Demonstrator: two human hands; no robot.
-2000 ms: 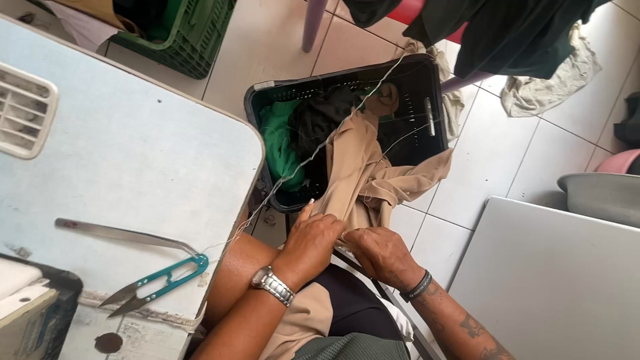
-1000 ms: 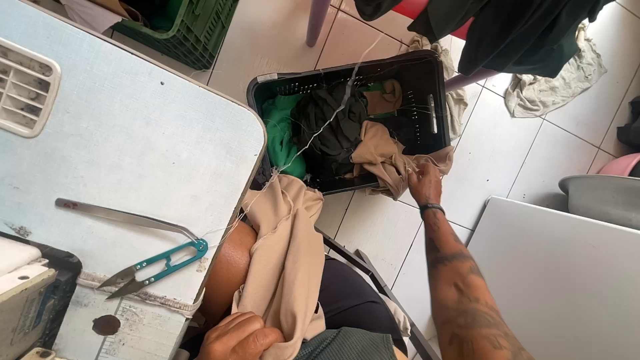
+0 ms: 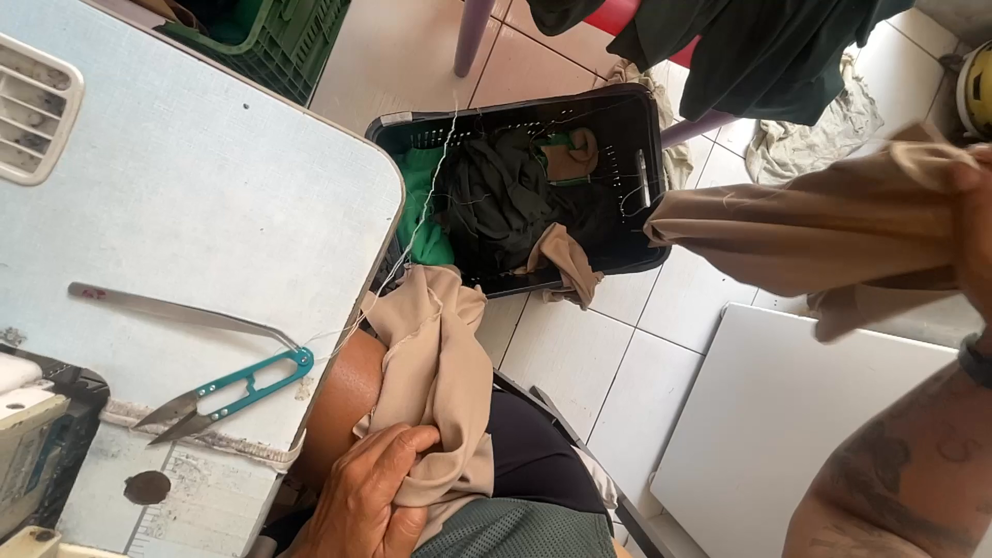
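My left hand (image 3: 376,488) grips the lower end of a beige cloth piece (image 3: 434,349) that lies over my lap. At the right edge my right hand (image 3: 973,225), partly cut off by the frame, holds another beige fabric piece (image 3: 837,217) stretched out in the air. Between them a black plastic crate (image 3: 651,132) on the floor holds dark cloth (image 3: 496,194), green cloth (image 3: 422,209) and a beige piece (image 3: 570,263) draped over its rim. White threads (image 3: 434,186) run from the table edge across the crate. Teal-handled thread snips (image 3: 248,387) and metal tweezers (image 3: 178,310) lie on the table.
The white work table (image 3: 232,194) fills the left, with part of a machine (image 3: 39,442) at its lower corner. A green crate (image 3: 287,46) stands behind it. Dark garments (image 3: 759,62) hang over a red seat at the top right. A white panel (image 3: 790,418) is at the lower right.
My hands were together on beige cloth by the crate, then parted. My right hand has moved from the crate's rim to the right edge, lifting a beige piece. My left hand stays on the lap cloth.
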